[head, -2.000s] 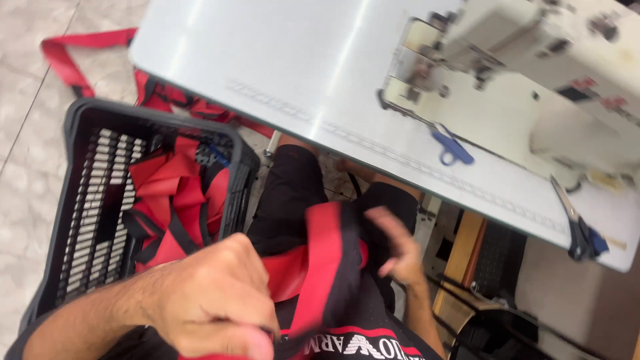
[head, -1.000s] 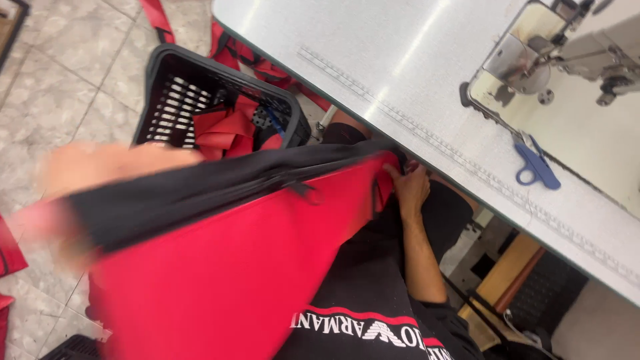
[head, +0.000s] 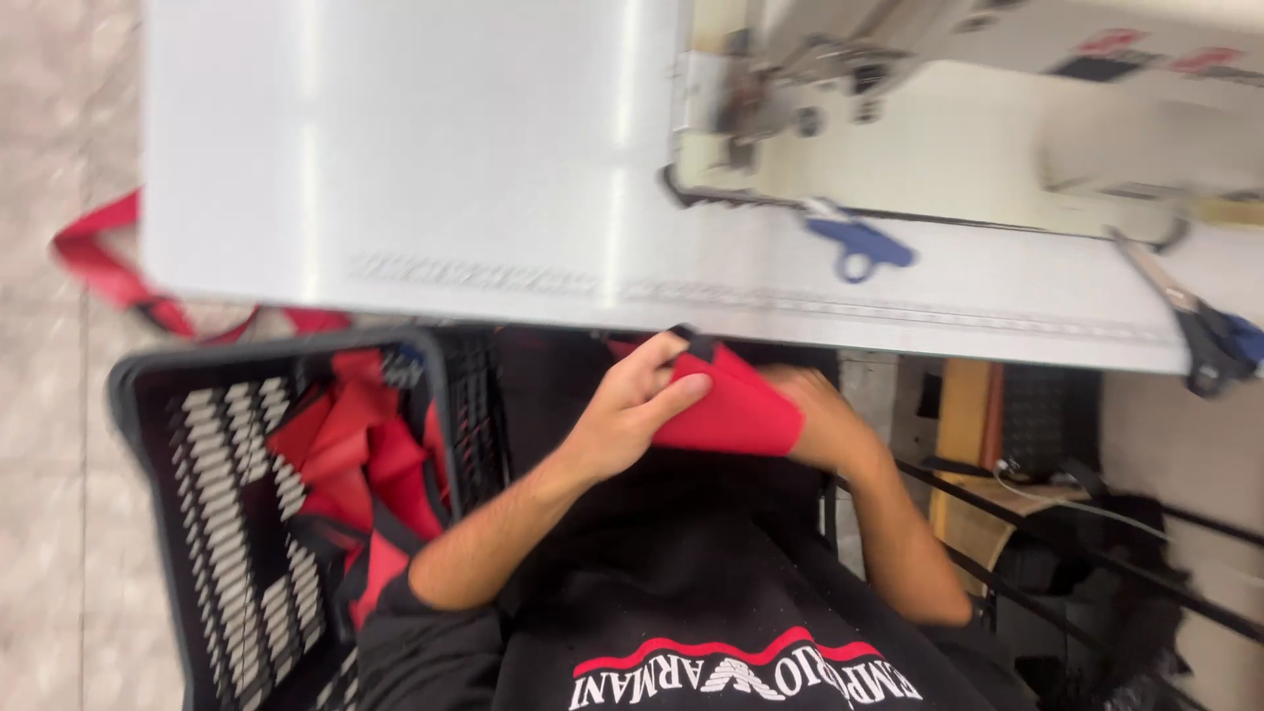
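Note:
A folded piece of red fabric with black edging lies between my two hands, over my lap just below the table's front edge. My left hand grips its upper left part near the black edging, thumb on top. Against the right side of the fabric is my right hand, blurred, its fingers mostly hidden behind the cloth, so its hold cannot be told.
A white sewing table carries an industrial sewing machine, blue thread snips and black-handled scissors. Left of my lap stands a black plastic crate with red and black fabric pieces. A red strip hangs beyond the table's left corner.
The red fabric, stretched out wide to the left one second ago, is now folded small near the table edge. My left hand has come in close to my right. The view has shifted.

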